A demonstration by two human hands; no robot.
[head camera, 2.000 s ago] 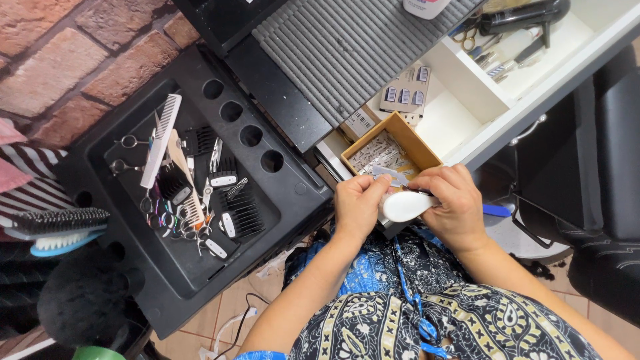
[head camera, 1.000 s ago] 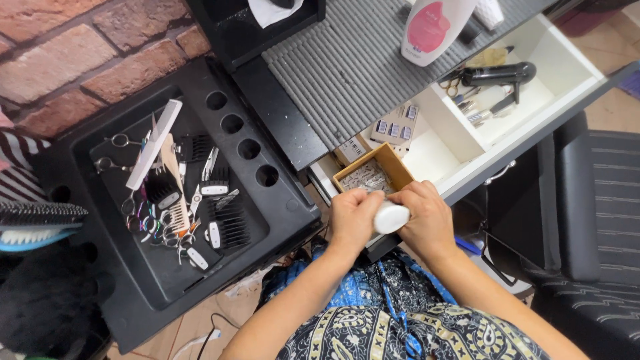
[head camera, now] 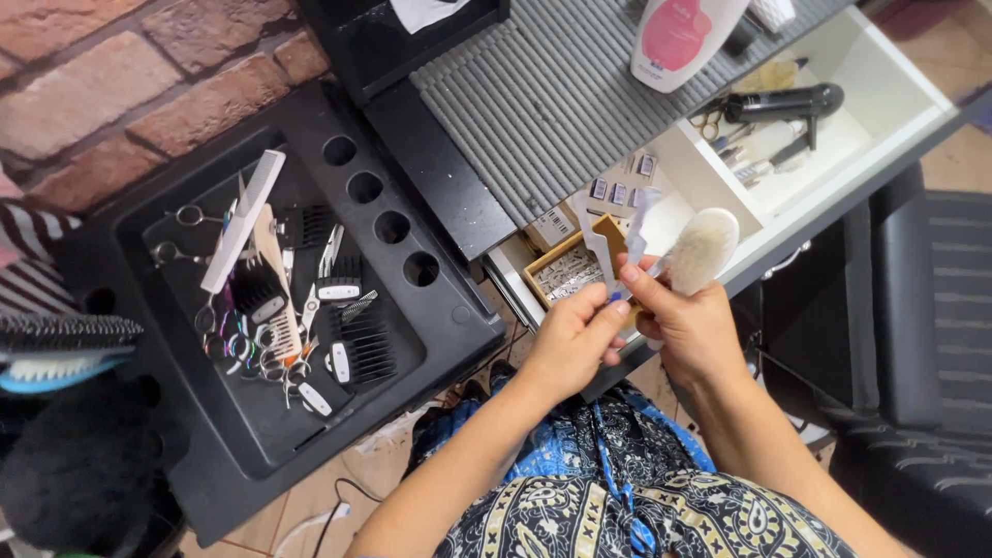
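Both hands are close together over the front of the pulled-out white drawer. My left hand [head camera: 577,337] pinches the lower end of a translucent plastic strip-like piece [head camera: 597,240] with a small blue part near the fingertips. A second such piece [head camera: 638,225] rises from the fingers of my right hand [head camera: 682,318]. A white brush with pale soft bristles [head camera: 704,252] is also in my right hand, bristles facing up. Just behind the fingers sits a small open cardboard box [head camera: 558,252] holding many small metallic pieces. Whether the two plastic pieces are joined is hidden by the fingers.
At left, a black tray [head camera: 256,434] holds scissors, combs and black clipper guards [head camera: 260,291]. A pink-and-white bottle [head camera: 678,39] lies on the ribbed grey mat [head camera: 535,101]. The drawer's right compartment holds a black tool [head camera: 783,105]. A black padded chair [head camera: 899,294] stands at right.
The translucent pieces now stand up and spread apart from my fingers. The brush has tipped so that its bristles show, where a smooth white surface showed before.
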